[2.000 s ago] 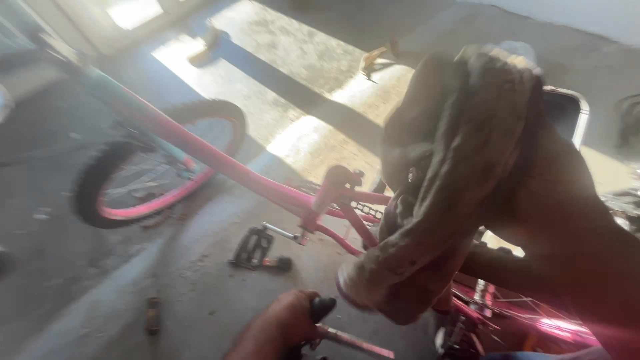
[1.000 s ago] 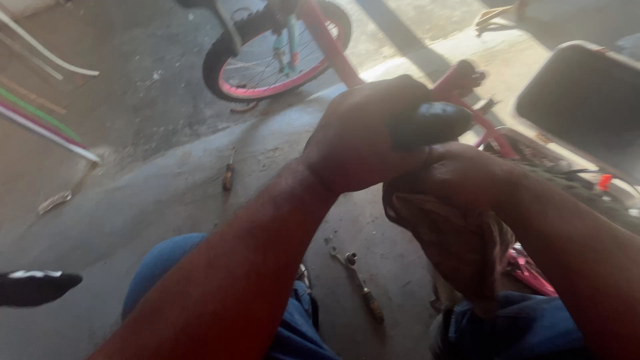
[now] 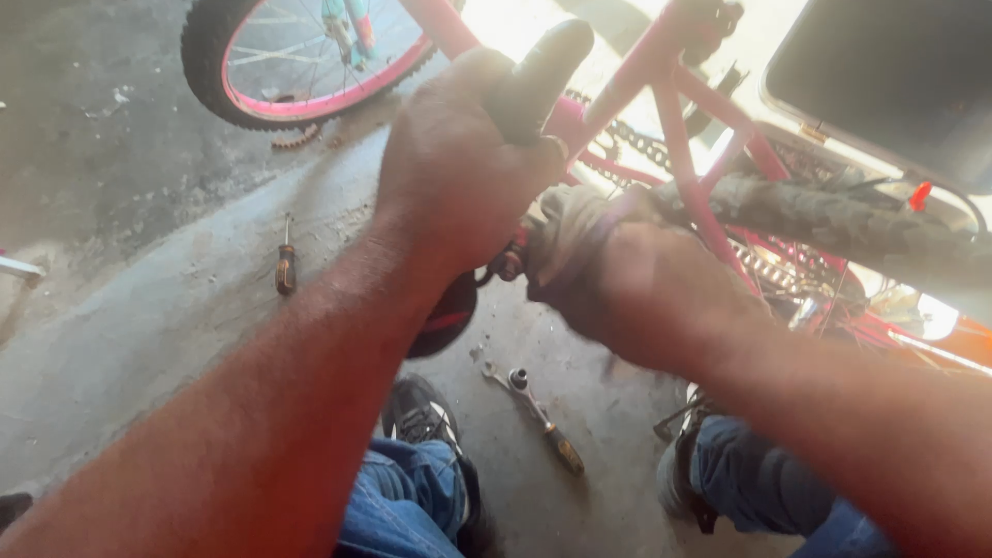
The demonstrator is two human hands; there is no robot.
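My left hand point(image 3: 465, 155) is closed around a black rounded object point(image 3: 554, 74), which looks like a bicycle saddle. A dark curved part with a red stripe point(image 3: 446, 322) shows below that wrist. Close by, my right hand point(image 3: 643, 287) grips a brown-beige rag point(image 3: 570, 229) beside a small red metal part point(image 3: 509, 260); what lies inside the cloth is hidden. Behind both hands is a pink bicycle frame point(image 3: 628, 74), with its chain point(image 3: 643, 143), a knobby tyre point(image 3: 837, 217) at right and a pink-rimmed wheel point(image 3: 310, 105) at upper left.
On the concrete floor lie a screwdriver point(image 3: 286, 267) at left and a ratchet point(image 3: 546, 422) touching or beside a wrench point(image 3: 490, 372) between my shoes. A black panel with a pale rim point(image 3: 891, 77) stands at upper right. An orange object point(image 3: 973, 333) is at the right edge.
The rag hung over the right hand and forearm area two seconds ago; it is now bunched in the right hand beside the left. The view has shifted strongly.
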